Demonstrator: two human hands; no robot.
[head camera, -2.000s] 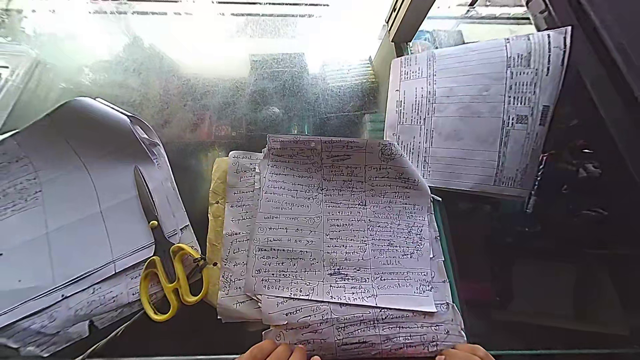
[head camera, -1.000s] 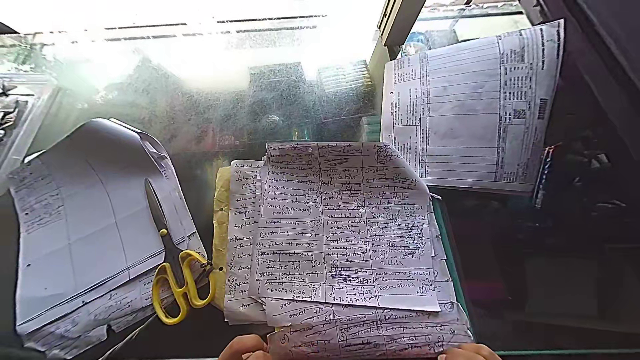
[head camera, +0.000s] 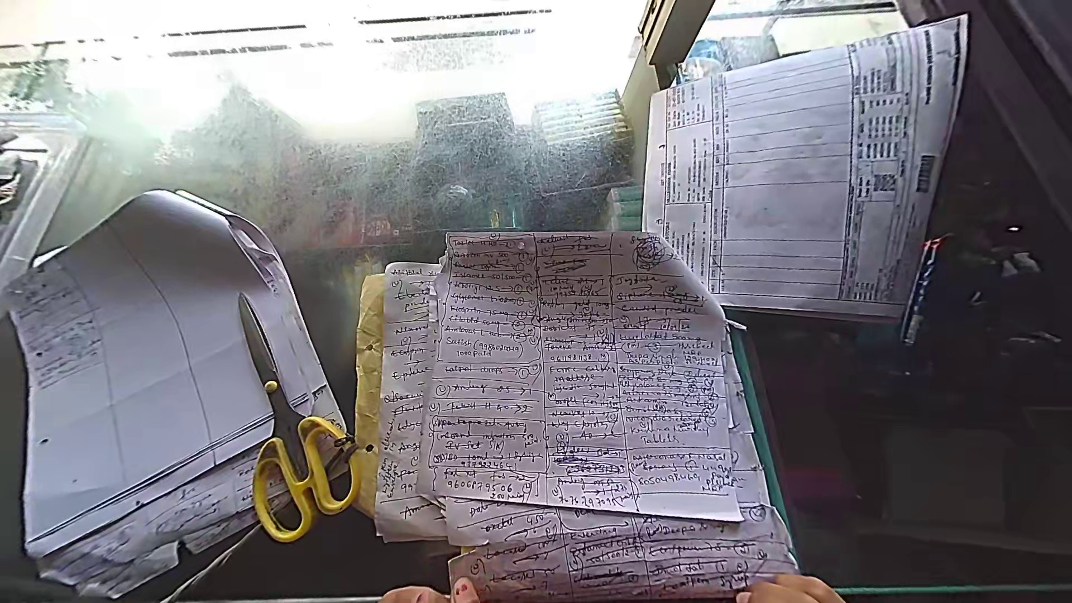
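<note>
At the bottom edge of the head view, my left hand (head camera: 429, 593) has its fingertips at the lower left corner of a stack of handwritten sheets (head camera: 578, 377). My right hand (head camera: 787, 590) touches the lower right corner of the same stack. Only fingers of both hands show. The top sheet is ruled into columns, with many lines struck through. Beneath the stack a yellowish backing (head camera: 370, 368) sticks out at the left. Scissors with yellow handles (head camera: 306, 477) lie left of the stack, blades spread slightly, on the edge of other papers (head camera: 151, 335).
The sheets rest on a dark glass counter (head camera: 888, 469) with boxes visible beneath it. A printed form (head camera: 787, 184) lies at the upper right, a pen (head camera: 921, 289) beside its lower right edge. Part of a clear tray (head camera: 42, 193) shows at the far left. A cord (head camera: 209, 565) runs near the scissors.
</note>
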